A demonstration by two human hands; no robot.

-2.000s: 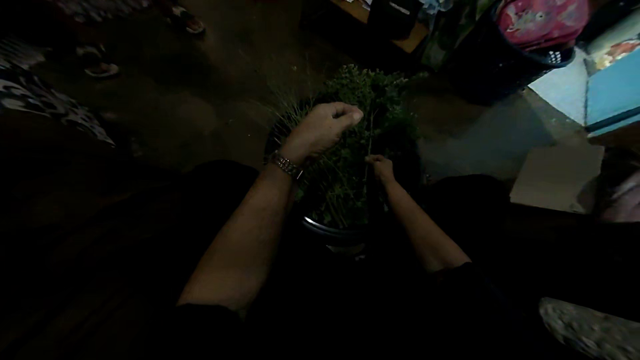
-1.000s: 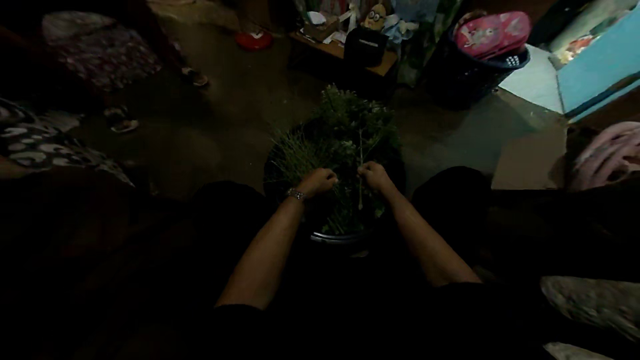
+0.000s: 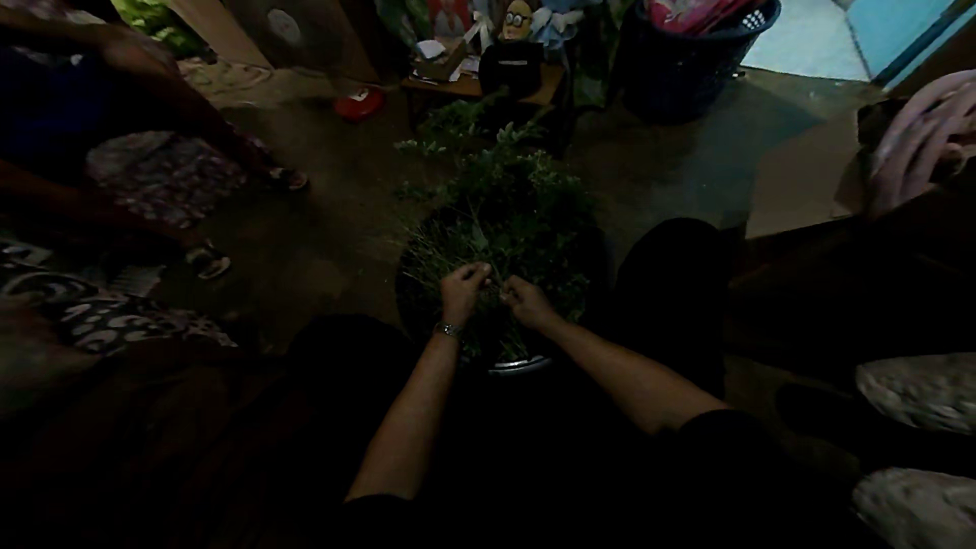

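Leafy green stems [image 3: 526,191] fill a wide round basin [image 3: 520,367], whose shiny metal rim shows at the near side between my knees. My left hand [image 3: 463,291], with a metal-band watch at the wrist, is over the near left part of the greens, its thumb and fingertips pinched together. Close to its right, my right hand [image 3: 526,301] has its fingers curled around a thin plant stem. Whether the left fingertips hold a bit of plant is too dark to tell. Thin, grass-like stalks [image 3: 431,255] lie at the left of the heap.
Beyond the basin stands a low wooden table [image 3: 473,88] with a black bag [image 3: 512,67] and papers. A dark plastic basket [image 3: 671,61] holds pink things at the back right. Cardboard [image 3: 804,179] lies at the right. Another person in sandals [image 3: 207,261] is at the left.
My left hand was raised high over the greens two seconds ago and has come down beside my right hand. The view has shifted, showing more of the table and the other person.
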